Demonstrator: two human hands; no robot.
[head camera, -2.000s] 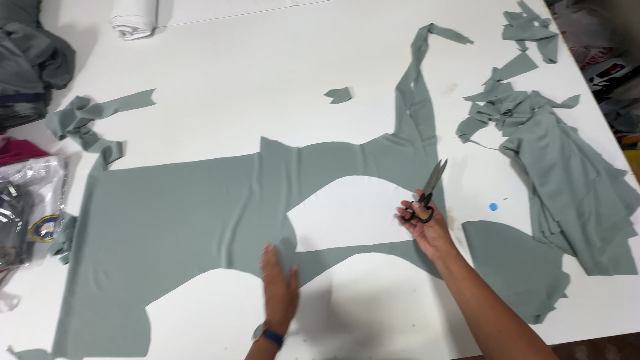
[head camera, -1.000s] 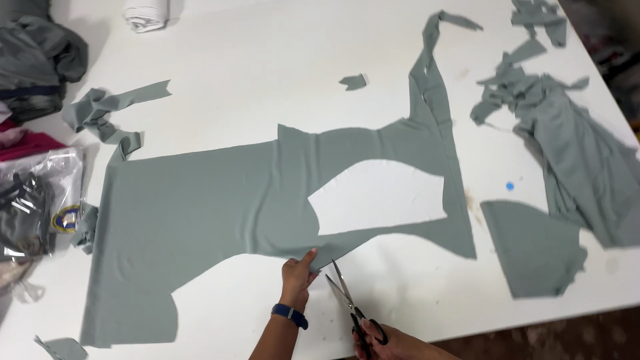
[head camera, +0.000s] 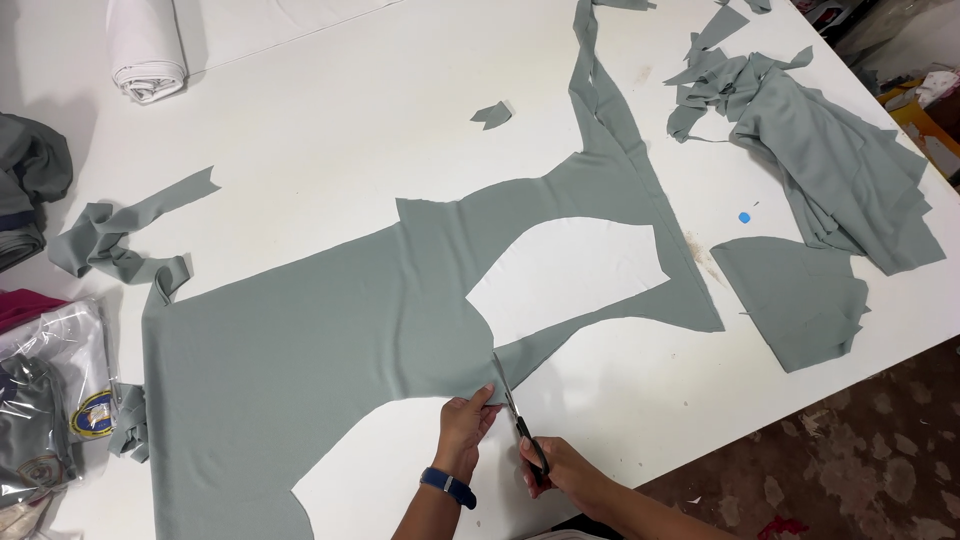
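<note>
A large sheet of grey-green fabric (head camera: 277, 360) with cut-out openings lies across the white table. My left hand (head camera: 466, 427), with a blue band at the wrist, pinches the fabric's lower edge between thumb and fingers. Just right of it, my right hand (head camera: 551, 465) holds black-handled scissors (head camera: 517, 412). Their blades lie across the narrow strip of fabric below the large opening, with the tips at that opening's lower left corner. The blades look nearly closed.
A pile of grey-green pieces (head camera: 817, 157) lies at the right, above a curved cut piece (head camera: 787, 300). Curled strips (head camera: 112, 240) and plastic-bagged garments (head camera: 52, 405) are at the left. A white fabric roll (head camera: 146, 52) lies at the back. The table's edge runs along the lower right.
The scissors, held up over the opening two seconds ago, came down to the fabric's lower edge and now lie across the strip. My left hand has taken hold of that edge.
</note>
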